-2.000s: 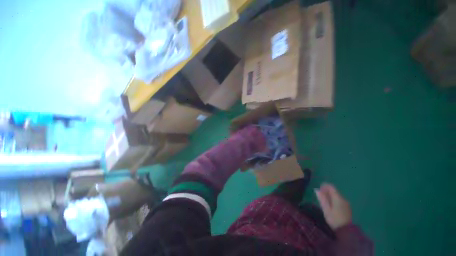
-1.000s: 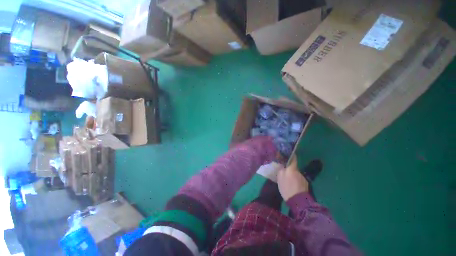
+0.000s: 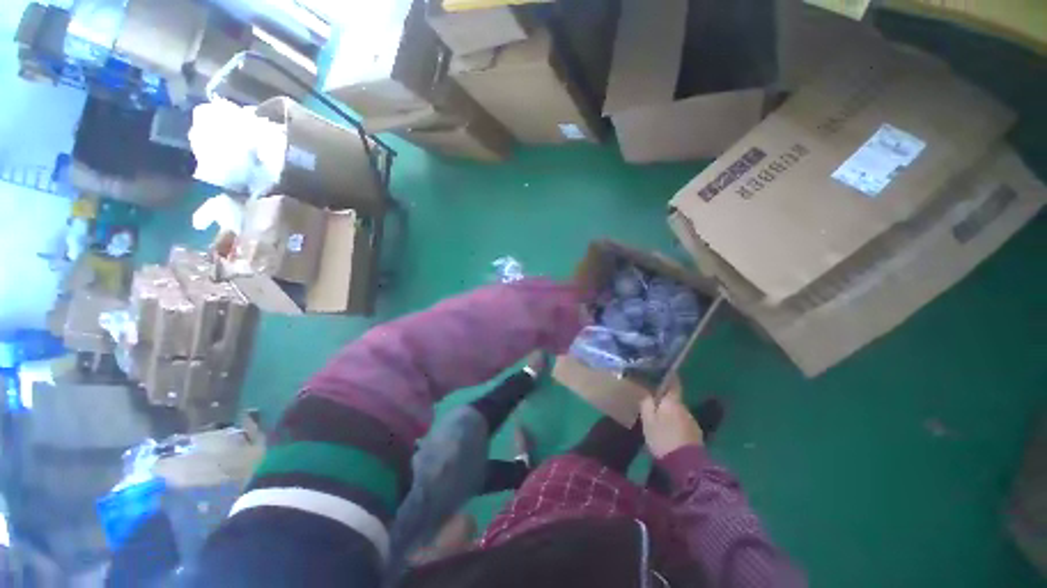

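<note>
A small open brown carton [image 3: 605, 391] stands on the green floor in front of me, filled with grey-blue shiny packets [image 3: 649, 319]. My right hand [image 3: 668, 423] grips the carton's near right edge at the flap. My left arm, in a pink sleeve [image 3: 459, 339] with a dark, green and white band, reaches to the carton's left side. My left hand is hidden or blurred at the sleeve's end, so its grip does not show. A small clear plastic piece [image 3: 506, 270] lies on the floor beyond my left sleeve.
Large flattened cartons [image 3: 792, 190] lean right of the small carton. An open carton [image 3: 689, 121] and closed cartons [image 3: 534, 92] stand behind. A cart with cartons [image 3: 327, 161] and stacked brown packs [image 3: 184, 327] stand left. Another person's grey-blue clothing [image 3: 442, 471] shows beside my left arm.
My right hand has come from away from the carton onto its edge and stays there. My left forearm has drawn back towards the carton's left side. The clear piece and the other person have appeared.
</note>
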